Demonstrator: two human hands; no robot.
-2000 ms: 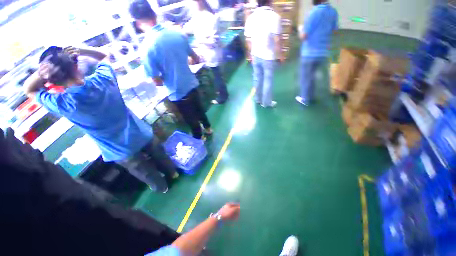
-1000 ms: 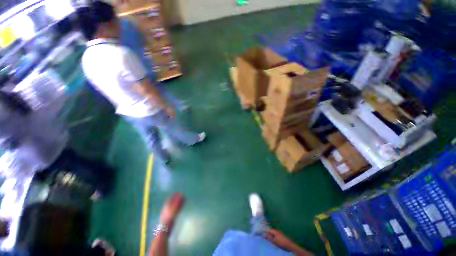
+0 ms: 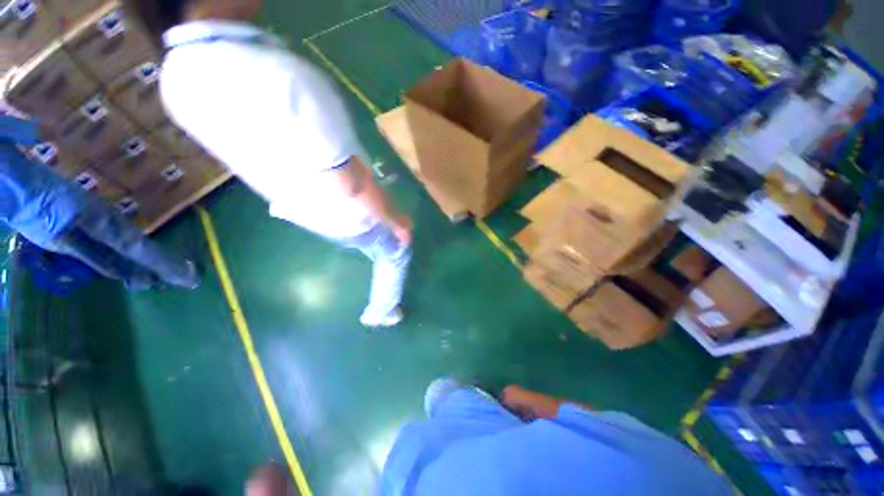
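My left hand shows only as a small blurred part at the bottom edge; its fingers cannot be made out. My right hand is small and blurred, beside my light blue shirt at bottom centre; whether its fingers are open cannot be told. No object shows in either hand. On the green floor in front stand an open brown carton and a stack of open, partly crushed cartons. Neither hand touches them. A pale shoe shows just beyond my shirt.
A person in a white shirt is close ahead on the left, another in blue at the left edge. Stacked cartons stand behind them. A white frame cart and blue totes are on the right. A yellow line crosses the floor.
The view has swung right and moved closer to the cartons. The person in white is nearer. My left hand has dropped to the bottom edge; my right hand shows beyond the shirt.
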